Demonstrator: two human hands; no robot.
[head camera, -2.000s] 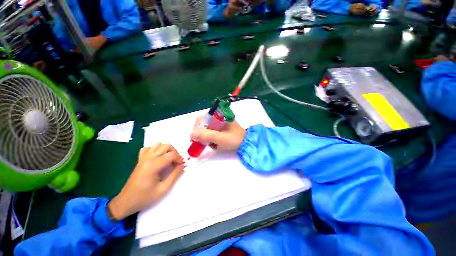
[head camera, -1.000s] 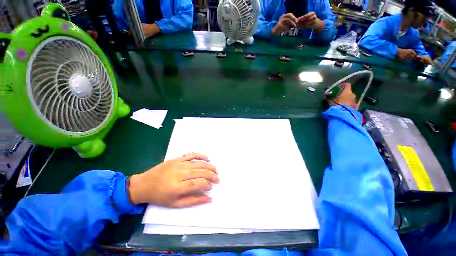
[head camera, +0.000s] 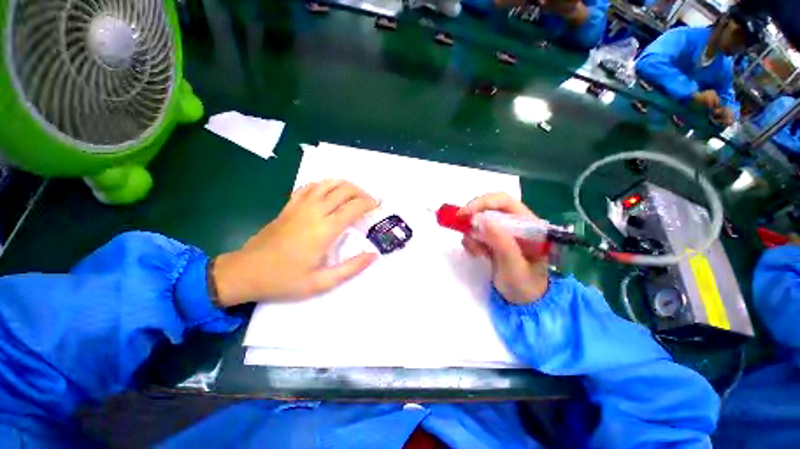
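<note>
A small black electronic unit (head camera: 389, 235) with a silvery printed inside lies on the white paper sheets (head camera: 377, 329). My left hand (head camera: 303, 241) is just left of the unit, thumb and fingers apart around its left side, holding nothing that I can see. My right hand (head camera: 507, 241) grips the dispensing syringe (head camera: 524, 230) like a pen, right of the unit. The syringe's red front end points left towards the unit, with a gap between them. The pale air hose (head camera: 717, 206) loops from the syringe's rear.
The grey dispenser controller (head camera: 689, 224) with a yellow label and lit red switch stands at right. A green fan (head camera: 132, 184) stands at left, beside a paper scrap (head camera: 246, 131). Several small black pieces lie across the green bench. People in blue sit opposite.
My right hand has come back from the upper right to over the paper, now with the syringe. The unit now shows on the paper. My left hand's fingers have spread apart. The view has shifted.
</note>
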